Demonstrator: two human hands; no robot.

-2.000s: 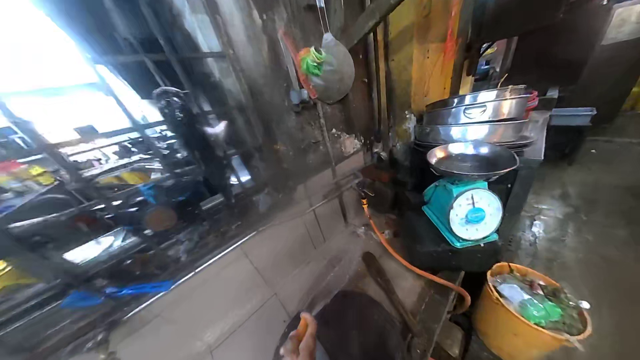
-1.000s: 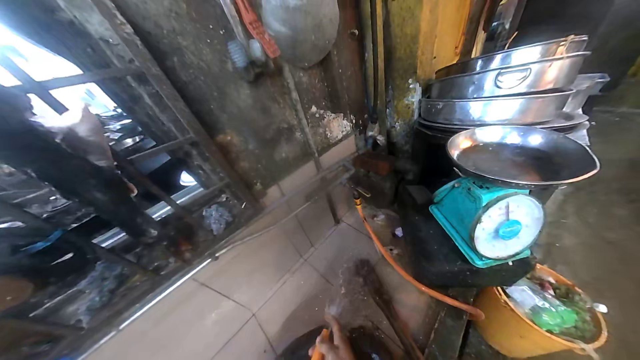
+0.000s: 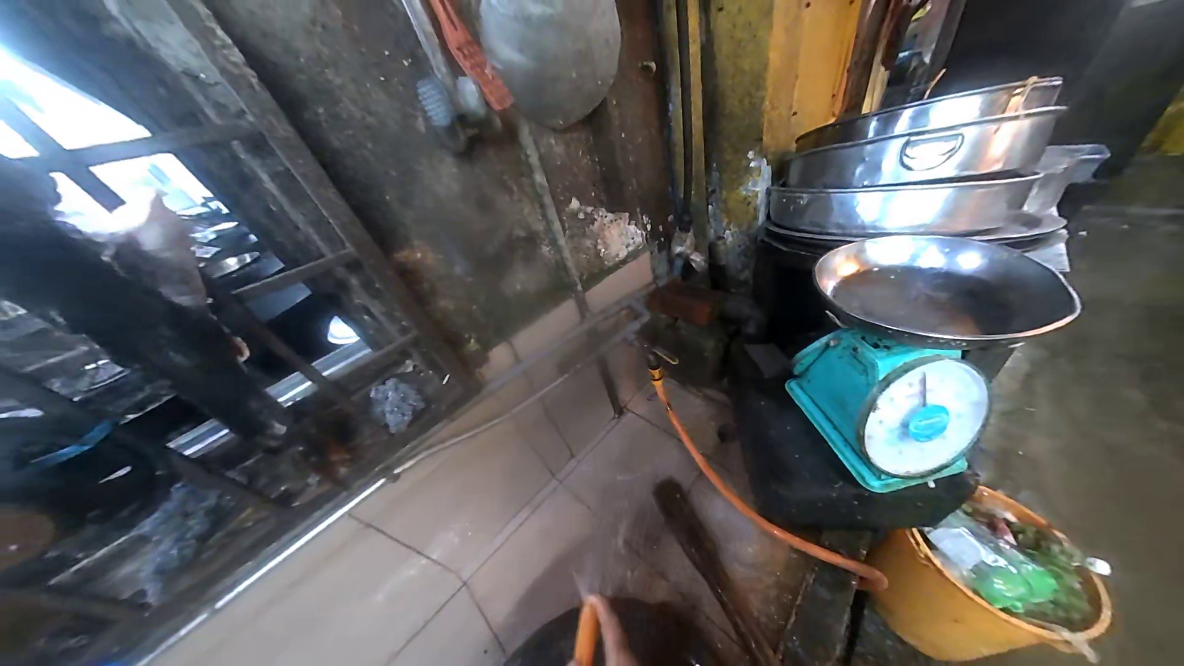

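Note:
At the bottom edge my right hand (image 3: 614, 634) grips the end of an orange hose (image 3: 585, 634), and a faint spray of water leaves its tip. Just behind the hand lies a dark round vessel (image 3: 546, 640), mostly cut off by the frame. A dark wooden stick (image 3: 708, 555) leans beside it on the right. More of an orange hose (image 3: 721, 481) runs from a tap fitting (image 3: 655, 367) low by the wall and curves to the right. My left hand is out of view.
A teal dial scale (image 3: 832, 388) with a metal pan (image 3: 948, 287) stands at right, before stacked metal basins (image 3: 925, 157). Below is an orange bucket (image 3: 925, 601) of waste. Tiled wall (image 3: 416, 564) and metal window bars (image 3: 305, 185) are at left; a strainer (image 3: 553, 55) hangs above.
The view has shifted toward the wall corner and scale since the oldest frame. My right hand stays on the orange hose, low in the frame.

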